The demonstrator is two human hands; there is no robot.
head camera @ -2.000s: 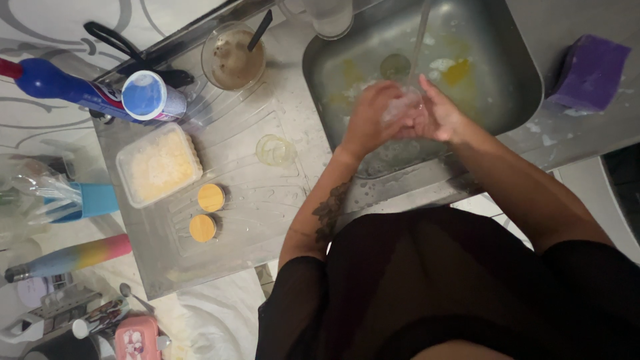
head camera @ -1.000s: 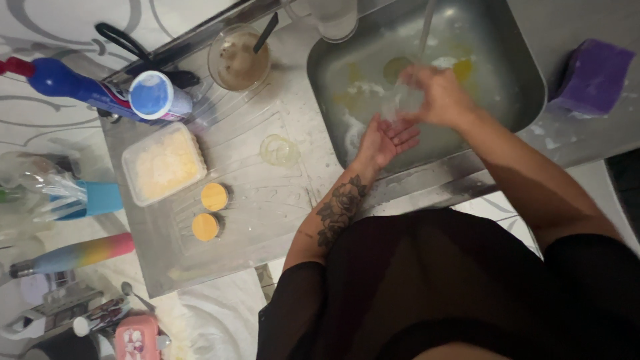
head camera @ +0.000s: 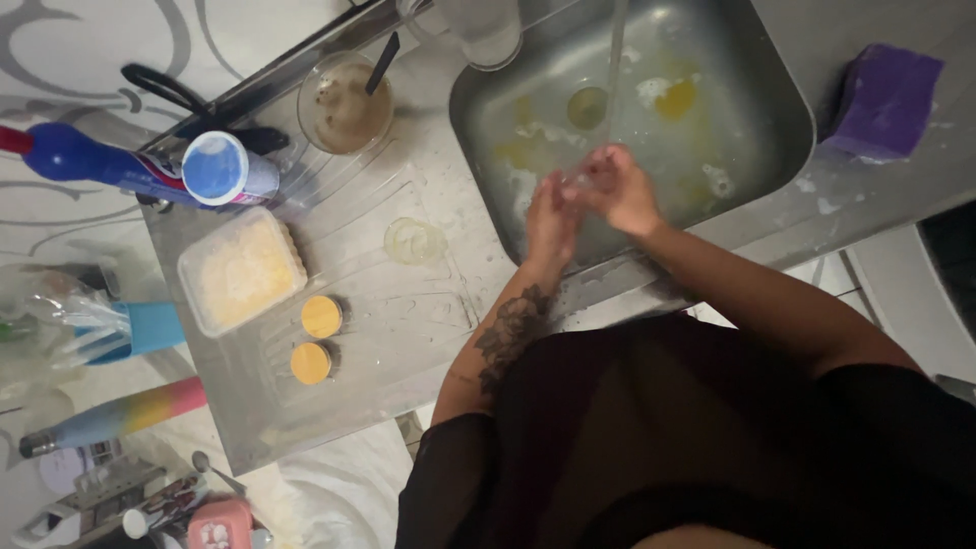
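Over the steel sink [head camera: 732,164], my left hand [head camera: 550,221] and my right hand [head camera: 624,191] meet around a small clear object, seemingly glass or plastic and blurred. My right hand's fingers close on it; my left hand is against its near side. A thin stream of water [head camera: 616,69] falls just beyond my hands. Yellow bits and foam lie in the sink around the drain [head camera: 587,107]. On the drainboard to the left sits a small clear glass vessel [head camera: 414,241], close to two small jars with yellow-orange lids [head camera: 321,316].
A clear pitcher [head camera: 484,30] stands at the sink's far left corner, beside a bowl of brownish liquid [head camera: 345,103]. Further left are a plastic tub [head camera: 242,273], a blue-topped cup [head camera: 215,168] and a blue bottle [head camera: 99,164]. A purple sponge [head camera: 888,103] lies right of the sink.
My hands were slightly apart a second ago, the left palm turned up; now they are together around the clear object. The jars, tub and sponge have stayed in place.
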